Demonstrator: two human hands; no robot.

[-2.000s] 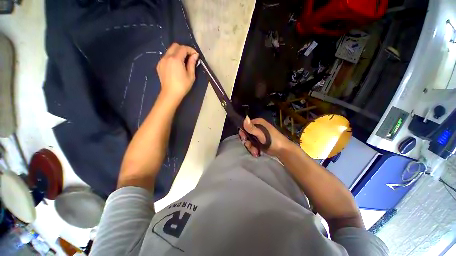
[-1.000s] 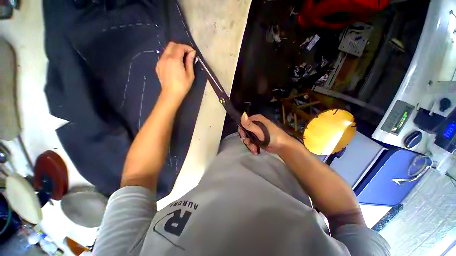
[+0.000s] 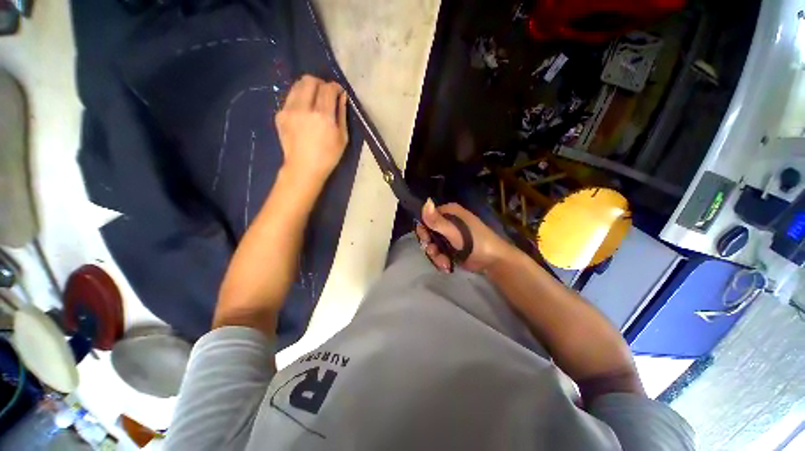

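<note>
A dark jacket panel (image 3: 176, 167) with white dashed basting lies on the cream worktable (image 3: 388, 53). My left hand (image 3: 313, 128) rests on the cloth, with bent fingers gripping its right edge. My right hand (image 3: 452, 238) holds the black loop handles of the long tailor's shears (image 3: 387, 176). The blades run up and left along the cloth edge, past my left fingertips. They look nearly closed, and their tips are hard to tell from the dark edge.
A beige pressing pad (image 3: 13, 158), a dark red round cushion (image 3: 94, 306) and a grey one (image 3: 150, 363) are at the left. A yellow round stool (image 3: 584, 227) and a red item (image 3: 600, 19) are beyond the table's right edge. A white machine (image 3: 706, 185) is at the far right.
My left fingers have shifted slightly, and the pale glint at the fingertips no longer shows. The shears and my right hand have barely moved. The view has shifted slightly.
</note>
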